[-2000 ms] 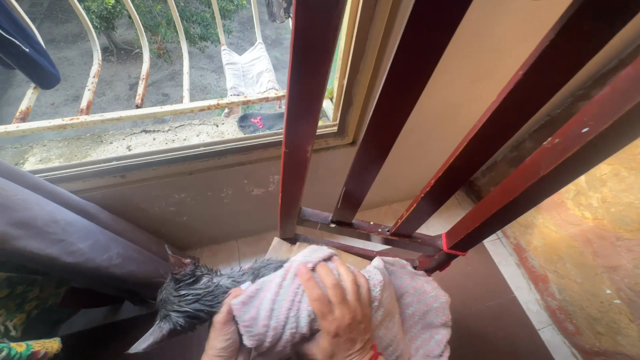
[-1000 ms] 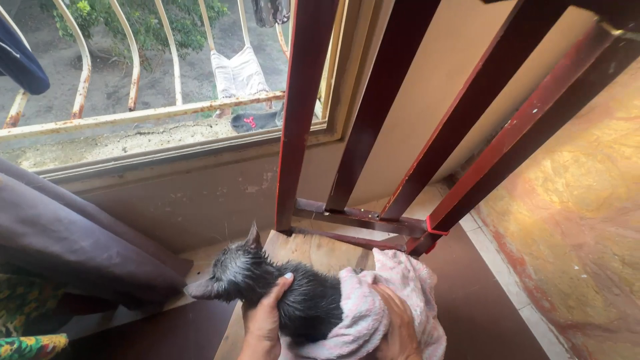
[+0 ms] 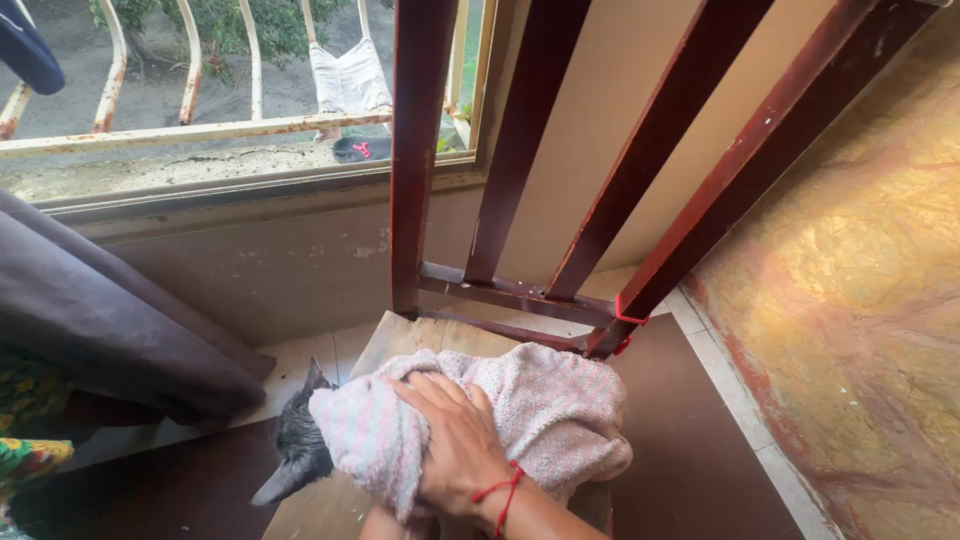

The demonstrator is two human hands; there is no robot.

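A small dark-furred dog [image 3: 300,446] with wet-looking fur is on a wooden stool or bench, its head at the left and its pointed snout aimed down-left. A pink and white striped towel [image 3: 547,409] covers its neck and body. My right hand [image 3: 454,439], with a red string bracelet [image 3: 501,491] at the wrist, grips the towel over the dog's neck and shoulders, fingers pointing up-left. Of my left hand [image 3: 390,521], only a part near the wrist shows below the towel; its fingers are hidden.
The wooden seat [image 3: 405,334] meets a dark red slatted frame [image 3: 517,296] with a red tie [image 3: 630,315]. A grey curtain [image 3: 112,307] hangs at left beside a window ledge [image 3: 247,202] with rusty bars. A mottled yellow-brown surface [image 3: 847,247] lies at right.
The towel, over the dog's rear a second ago, now covers its back and neck. My left hand has gone from the dog's neck to below the towel; my right hand has moved left.
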